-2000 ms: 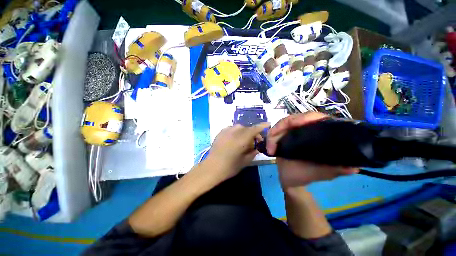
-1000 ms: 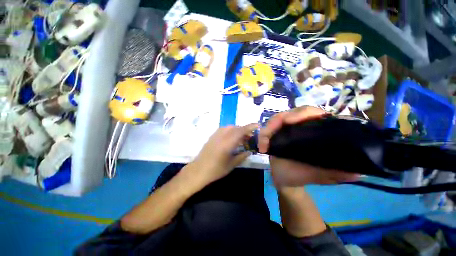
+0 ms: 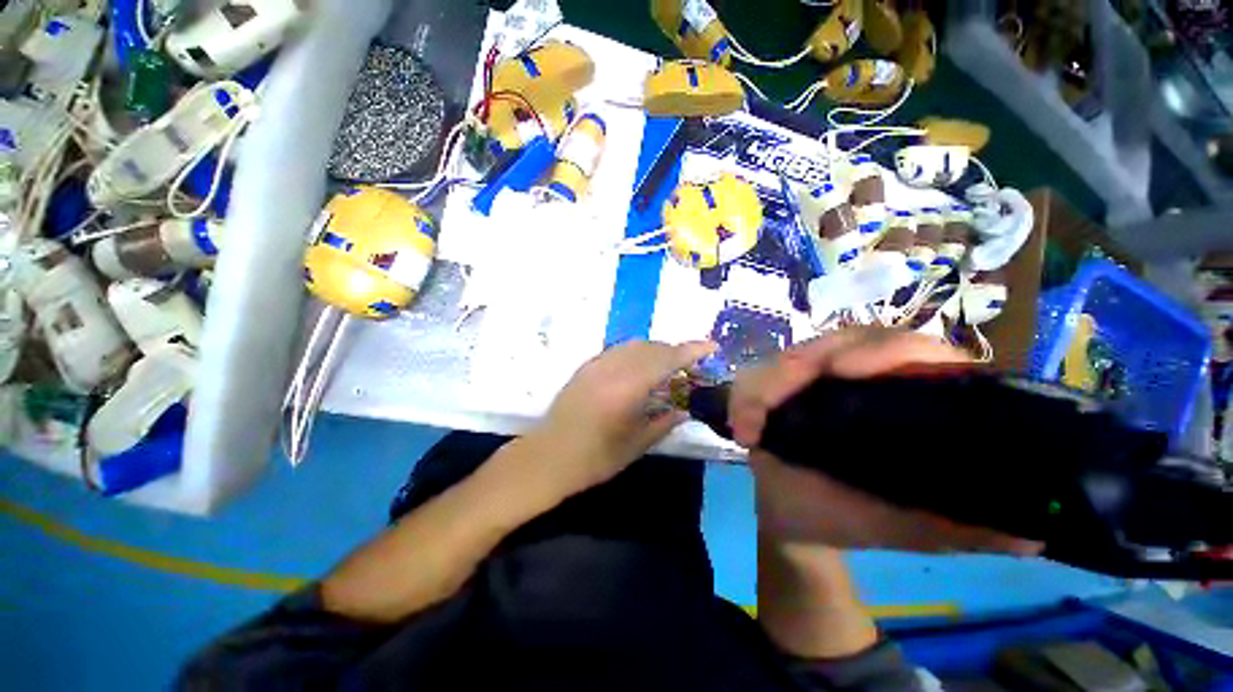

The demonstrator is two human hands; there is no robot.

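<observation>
My right hand (image 3: 865,466) is closed around the black body of an electric screwdriver (image 3: 947,453), which lies nearly level with its tip pointing left. My left hand (image 3: 615,412) is at the tip, over the front edge of the bench, with thumb and fingers pinched around something small and dark. What it holds is mostly hidden by the fingers. A round yellow unit (image 3: 713,220) with blue marks and white cord lies on the printed sheet. Another yellow unit (image 3: 369,253) lies at the left with its cord hanging down.
A pale foam tray wall (image 3: 257,270) borders a heap of cream units (image 3: 68,318) at left. A round dish of metal screws (image 3: 385,115) stands beside it. White-and-brown units (image 3: 892,230) bunch at right, near a blue basket (image 3: 1129,338). Yellow units (image 3: 692,89) lie at the back.
The view has shifted, so the bench items appear farther right than at first. The screwdriver's rear has tilted lower. Both hands stay together at its tip.
</observation>
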